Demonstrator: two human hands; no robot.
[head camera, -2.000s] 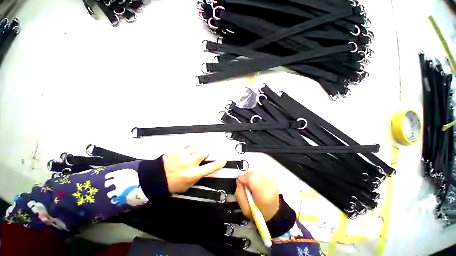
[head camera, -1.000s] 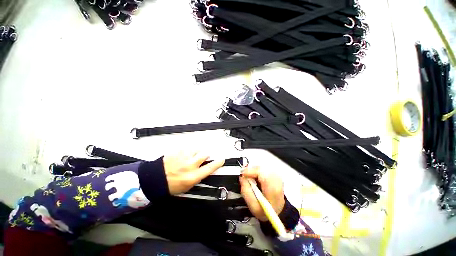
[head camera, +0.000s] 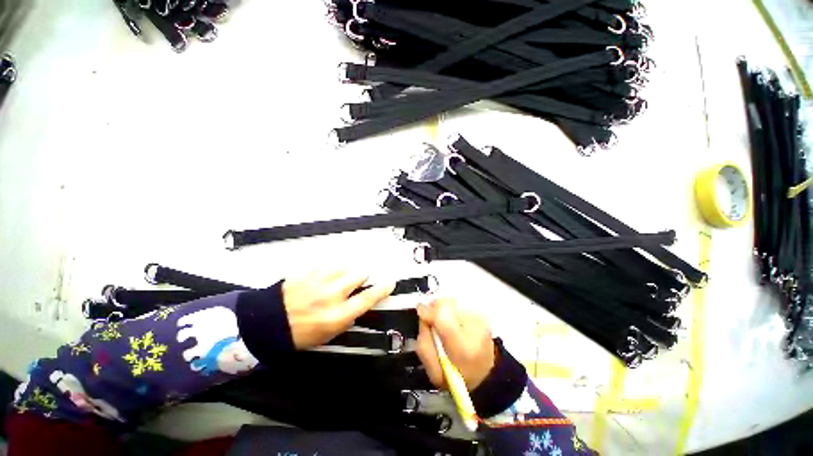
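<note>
Several black webbing straps with silver rings lie in front of me. My left hand (head camera: 332, 309) lies flat over one strap (head camera: 411, 286), fingers pointing right and pressing it near its ringed end. My right hand (head camera: 459, 343) holds a yellow pen-shaped tool (head camera: 455, 381) like a pencil, its tail pointing down toward my sleeve with an orange cord beside it. The tool's working tip is hidden by my fingers, close to the strap ends. A D-ring (head camera: 397, 340) shows just left of my right hand.
A loose strap pile (head camera: 544, 267) lies right of centre, one strap (head camera: 330, 229) reaching left from it. A larger pile (head camera: 499, 67) is at the top. A yellow tape roll (head camera: 720, 195) and tied strap bundle (head camera: 778, 178) lie at right. Yellow tape marks (head camera: 615, 401) are at lower right.
The right hand with the tool shifted slightly right and down, then back left and up to the strap ends. The left hand stays on the strap. The whole view shifted slightly.
</note>
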